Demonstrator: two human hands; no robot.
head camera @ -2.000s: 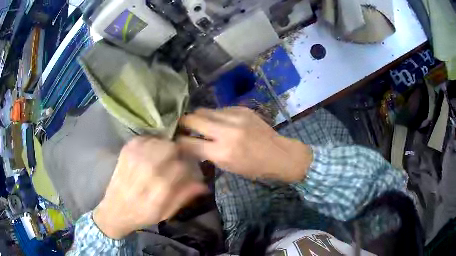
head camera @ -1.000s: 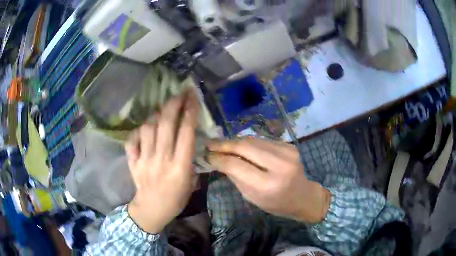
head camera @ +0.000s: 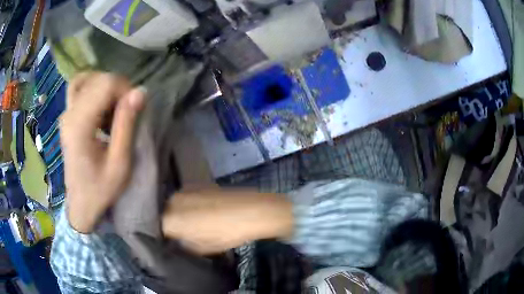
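Observation:
The grey-brown garment body [head camera: 138,195] runs from my lap up to the overlock machine [head camera: 149,23]. A yellow-green piece [head camera: 74,53] shows at its upper left end, left of the machine head. My left hand [head camera: 100,143] is blurred and lies on the cloth with thumb and fingers bent; some cloth seems held in it. My right hand [head camera: 195,221] is blurred, low on the cloth near my lap, and its fingertips are hidden by or behind the cloth. The needle area is not clearly visible.
The blue scrap tray [head camera: 328,77] with a dark round opening and trimmings lies right of the cloth. Pale and beige cut pieces [head camera: 439,49] lie on the white table [head camera: 402,74] at upper right. Plaid cloth [head camera: 49,135] is at left. More garments [head camera: 488,195] hang at right.
My left hand has moved left and up. My right hand has moved left and down. The cloth, bunched between the hands before, is now stretched along from the machine toward my lap.

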